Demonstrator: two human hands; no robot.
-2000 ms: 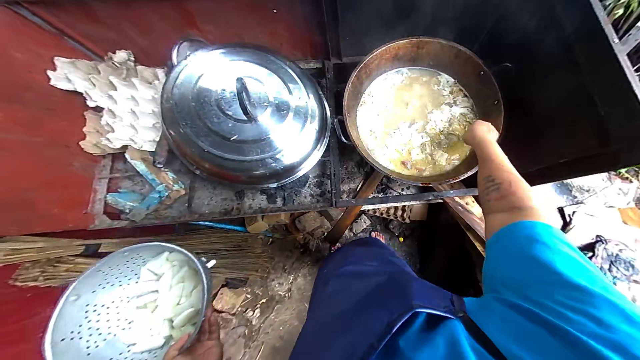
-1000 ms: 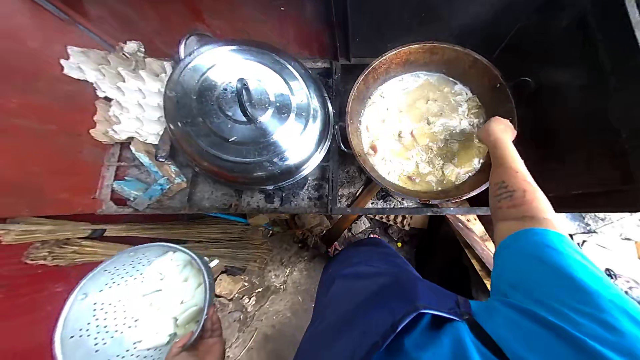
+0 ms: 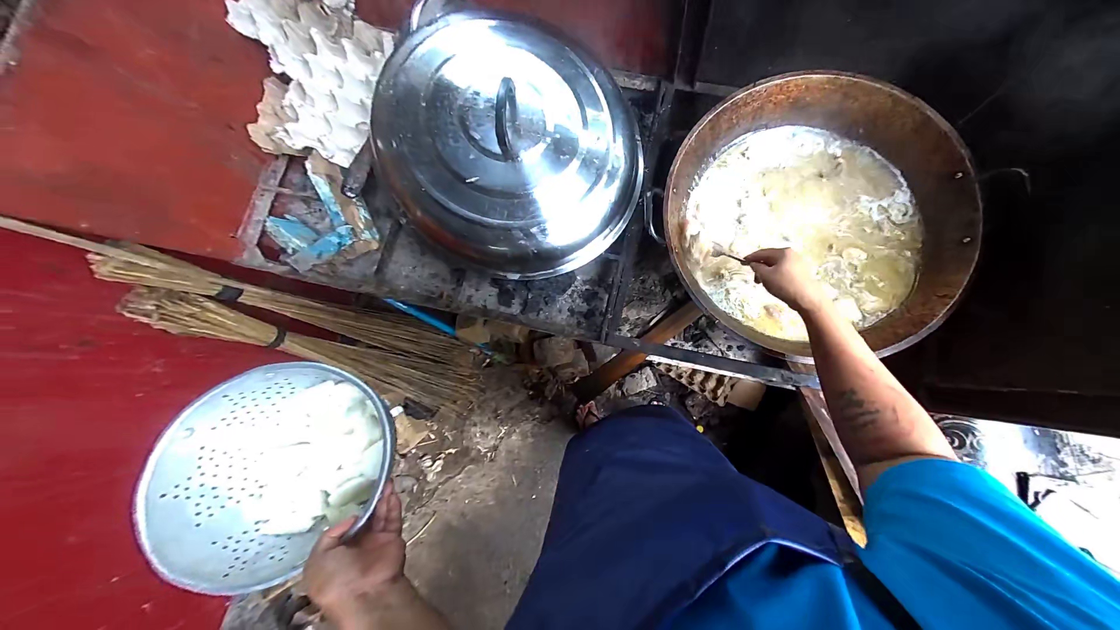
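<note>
My left hand (image 3: 363, 547) grips the rim of a metal colander (image 3: 206, 490) at the lower left. Pale cut vegetable pieces (image 3: 328, 459) lie on the colander's right side. Over a wide, browned metal pan (image 3: 949, 219) at the upper right, my right hand (image 3: 783, 273) pinches the handle of a thin metal utensil (image 3: 728, 255). Its far end meets the cloudy, frothy stew (image 3: 814, 197), so its full shape is hidden. Pale lumps show in the liquid.
Left of the pan, a large pot under a shiny lid (image 3: 560, 96) stands on the sooty grate (image 3: 542, 302). Egg trays (image 3: 328, 79) and torn blue cardboard (image 3: 319, 241) lie beside it. Straw brooms (image 3: 289, 324) rest below. A wooden stick (image 3: 634, 354) juts from under the pan.
My right hand has moved from the right side of the pan to its lower left part. The colander stays in my left hand at the lower left.
</note>
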